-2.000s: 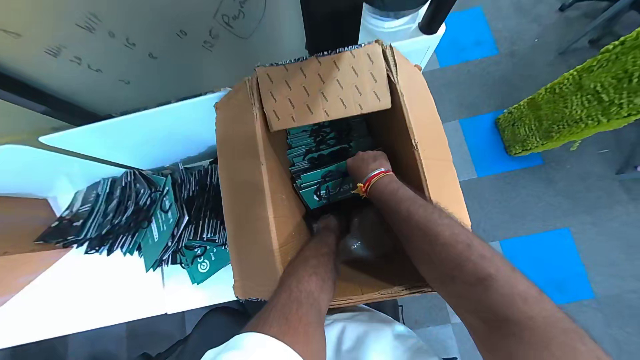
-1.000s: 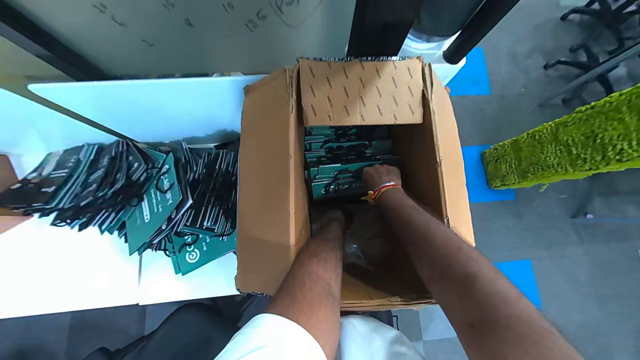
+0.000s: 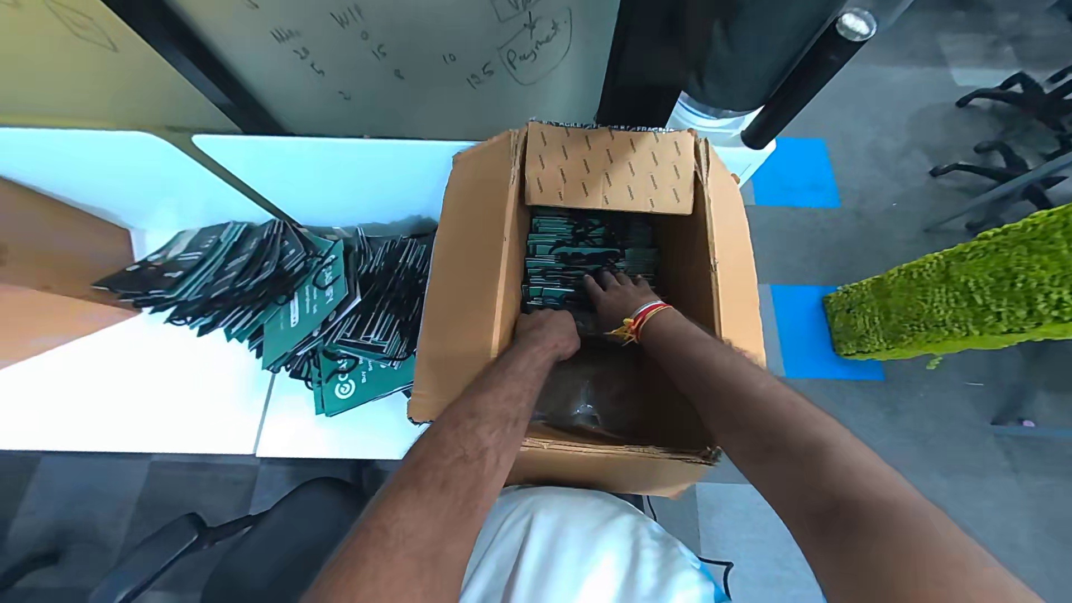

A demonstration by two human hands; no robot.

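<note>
Both hands reach into an open cardboard box (image 3: pixel 469 285). Inside it, rows of green-and-black cards with black cords (image 3: pixel 586 243) stand packed toward the far end. My right hand (image 3: pixel 618 300) rests on the near edge of these rows, palm down, fingers somewhat spread, a red-and-yellow thread band at its wrist. At the box's left inner wall is my left hand (image 3: pixel 548 333), its fingers curled down beside the cards; whether they grip anything is hidden. Clear plastic wrap (image 3: pixel 586 406) lies in the near part of the box. Left of the box, a heap of similar green cards (image 3: pixel 306 293) lies fanned out.
The box stands on a white table (image 3: pixel 126 402). Another brown cardboard piece (image 3: pixel 59 268) is at the far left. A glass board with handwriting (image 3: pixel 402 67) rises behind. An office chair (image 3: pixel 276 536) is below left, and a green moss-like panel (image 3: pixel 955 289) stands at right.
My left hand has come up beside the near card rows, where it was lower in the box. The fingers of my right hand have spread out over the cards.
</note>
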